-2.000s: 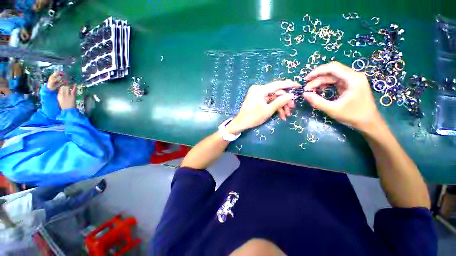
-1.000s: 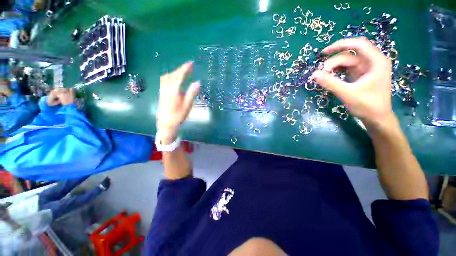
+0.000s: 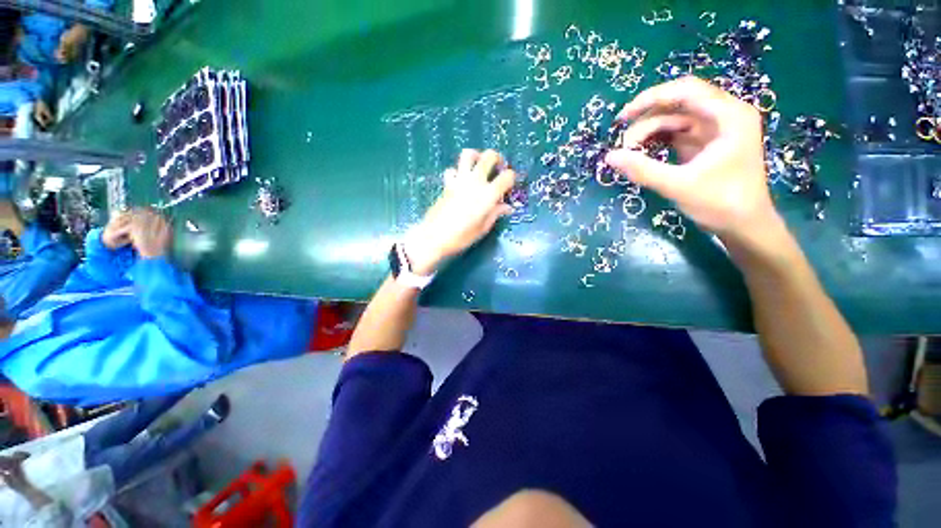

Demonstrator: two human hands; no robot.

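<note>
Small open rings lie scattered on the green bench between and beyond my hands. Darker parts and closed rings are heaped to the right. My left hand is low over the right part of the clear blister tray, fingers curled beside small purple-dark parts; whether it grips one cannot be told. My right hand is over the scatter, thumb and fingers curved round small dark parts at the fingertips; these are too small to tell if they are held.
A leaning stack of white-edged pocket trays stands at the left, a small glinting pile beside it. A large-compartment plastic tray is at the far right. A person in a blue smock works at the left, above a red stool.
My hands were together two seconds ago. My left hand then swung left with spread fingers and has now come back right, down to the purple-dark parts. My right hand stays over the scatter.
</note>
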